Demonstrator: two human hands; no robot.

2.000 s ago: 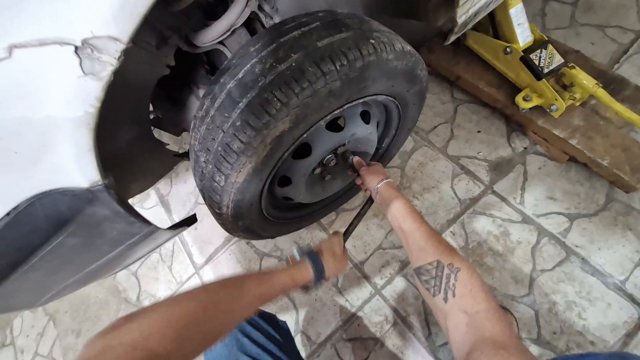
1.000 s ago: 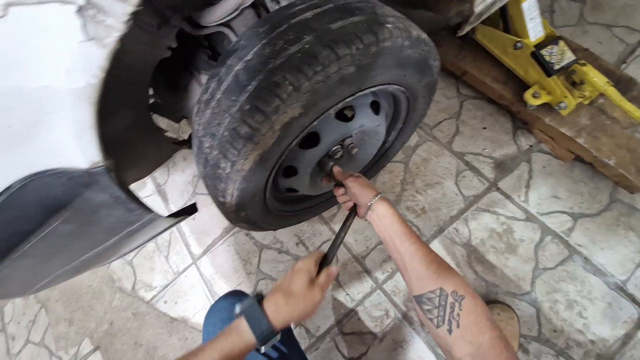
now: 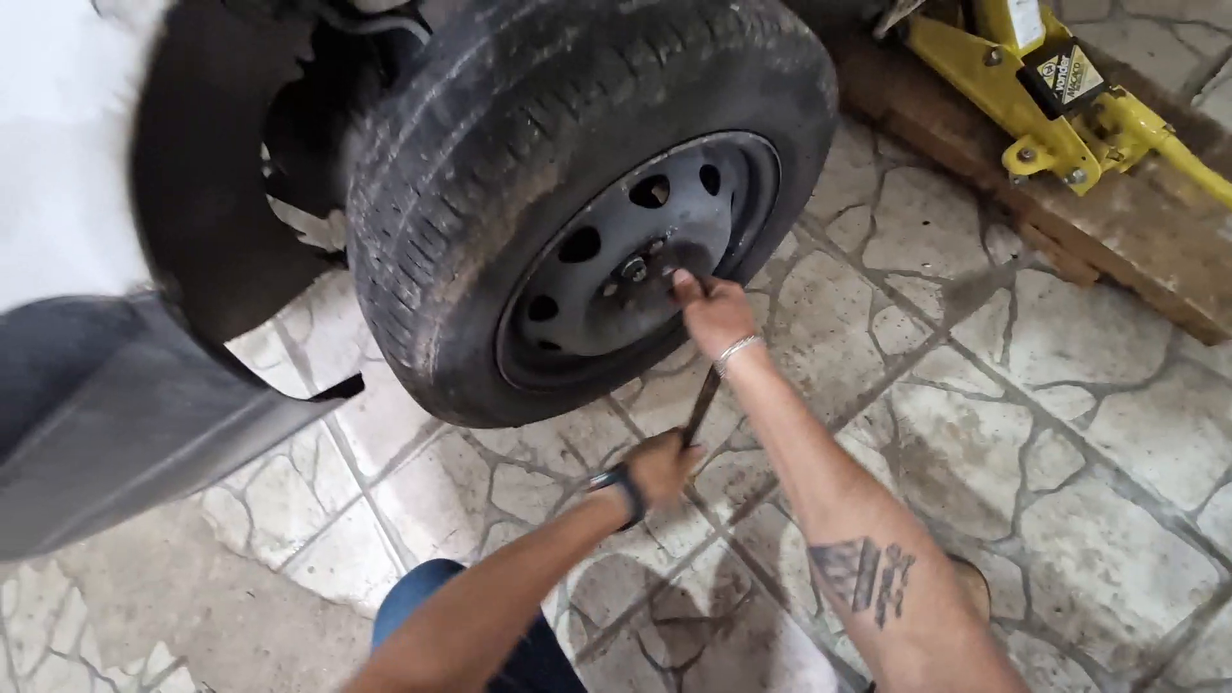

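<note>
A car tire on a grey steel wheel rim is mounted at the upper middle, with its hub and bolts showing at the center. My right hand grips the head end of a dark lug wrench close against the rim, right of the hub. Lower down, my left hand is closed around the wrench's handle. The wrench slants down from the wheel; its socket end is hidden by my right hand and blur.
A white car body with a dark lower panel is at left. At upper right a yellow floor jack rests on a wooden plank. My knee is low, above the stone-pattern tile floor.
Both hands stay on the wrench. The right hand was lower left of the hub one second ago and is now right of it. The wrench handle has swung to a steeper slant.
</note>
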